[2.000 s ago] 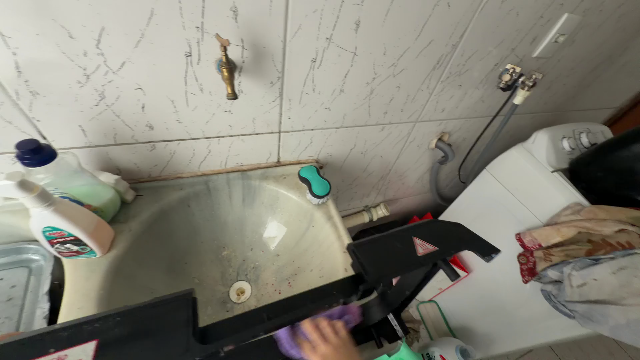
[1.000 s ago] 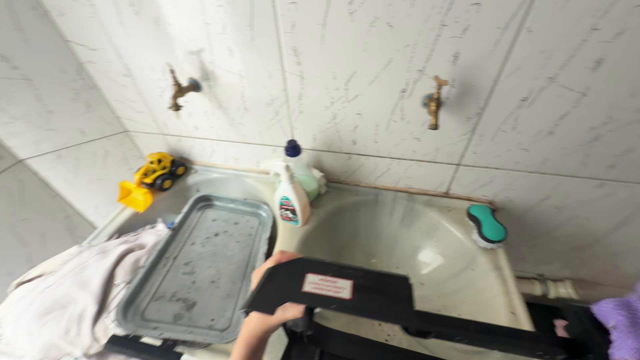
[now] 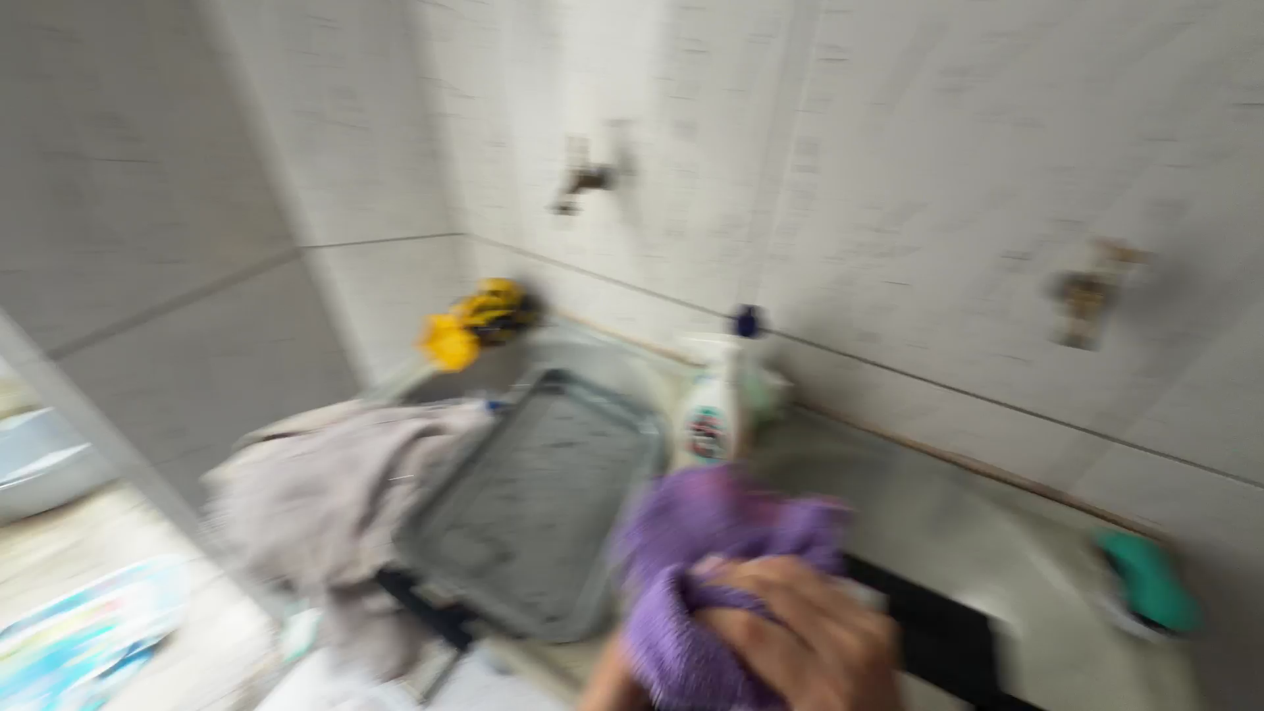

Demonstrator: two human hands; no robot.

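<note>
Blurred at the lower middle, my right hand [image 3: 805, 632] grips a bunched purple cloth [image 3: 726, 518], its fingers closed over the fabric. Just left of it, a small part of my left hand [image 3: 607, 676] shows at the bottom edge; the cloth hides its fingers and whatever they touch. A black bar [image 3: 933, 622] runs out from behind the right hand, over the basin [image 3: 918, 494]. A white spray bottle [image 3: 711, 415] with a label stands behind the cloth, beside a pale bottle with a dark blue cap [image 3: 748, 321].
A grey metal tray [image 3: 543, 504] lies left of the bottles, next to a draped greyish cloth [image 3: 336, 484]. Behind sits a yellow toy loader [image 3: 484, 321]. A green scrub brush [image 3: 1150, 583] rests on the basin's right rim. Two brass taps [image 3: 588, 178] [image 3: 1086, 296] project from the tiled wall.
The purple cloth has come from the far right to the black bar's left end, where my left hand was gripping. The view has swung left since two seconds ago.
</note>
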